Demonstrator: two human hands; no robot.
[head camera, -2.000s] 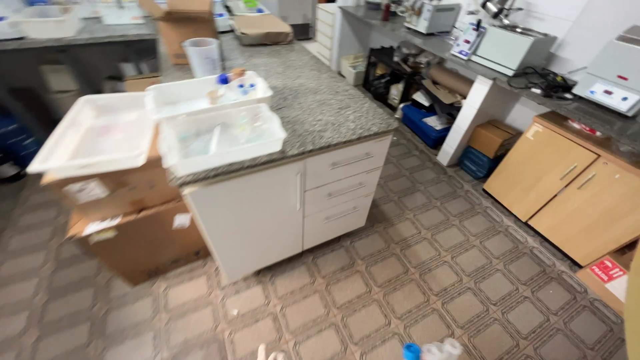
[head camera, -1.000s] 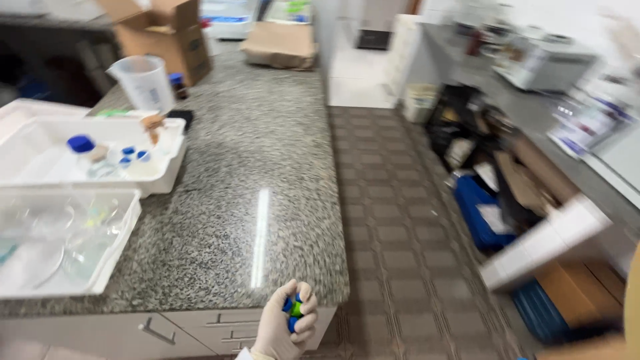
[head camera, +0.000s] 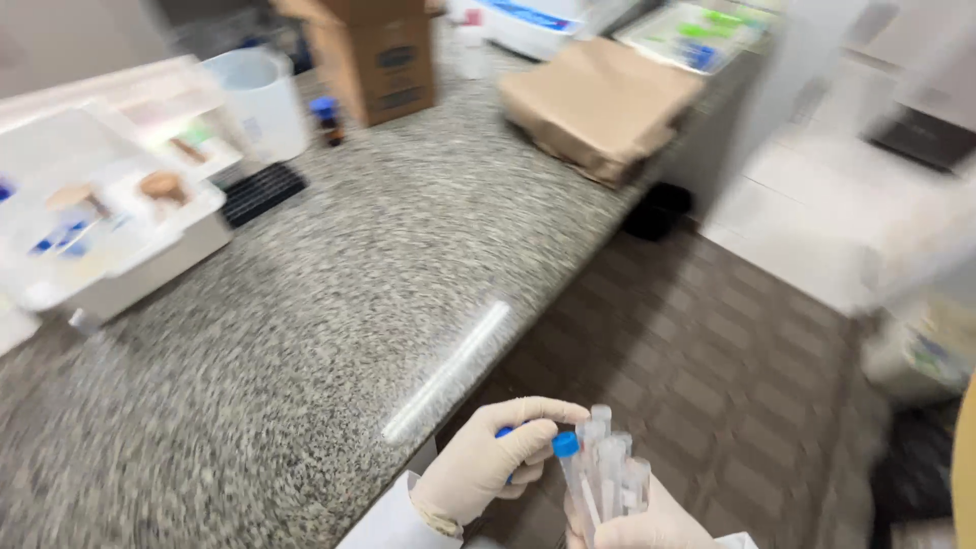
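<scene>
My left hand (head camera: 492, 457), in a pale latex glove, is curled around small blue caps (head camera: 505, 433), mostly hidden by the fingers. Its index fingertip reaches the top of the tubes. In my right hand (head camera: 648, 526), also gloved and partly cut off by the bottom edge, is a bunch of clear plastic test tubes (head camera: 612, 465), held upright. One of them wears a blue screw cap (head camera: 566, 444); others look uncapped. Both hands are just off the edge of the granite countertop (head camera: 328, 305), over the floor.
White trays (head camera: 168, 259) with labware sit at the left, near a plastic beaker (head camera: 263, 107), a black rack (head camera: 263, 194) and a blue-capped brown bottle (head camera: 328, 122). Farther back are a cardboard box (head camera: 381, 61) and a brown paper package (head camera: 598, 99). A bin (head camera: 915, 358) stands right.
The view has moved closer over the countertop and turned. My right hand with the tubes has come into view beside my left hand, which held blue and green caps a second ago.
</scene>
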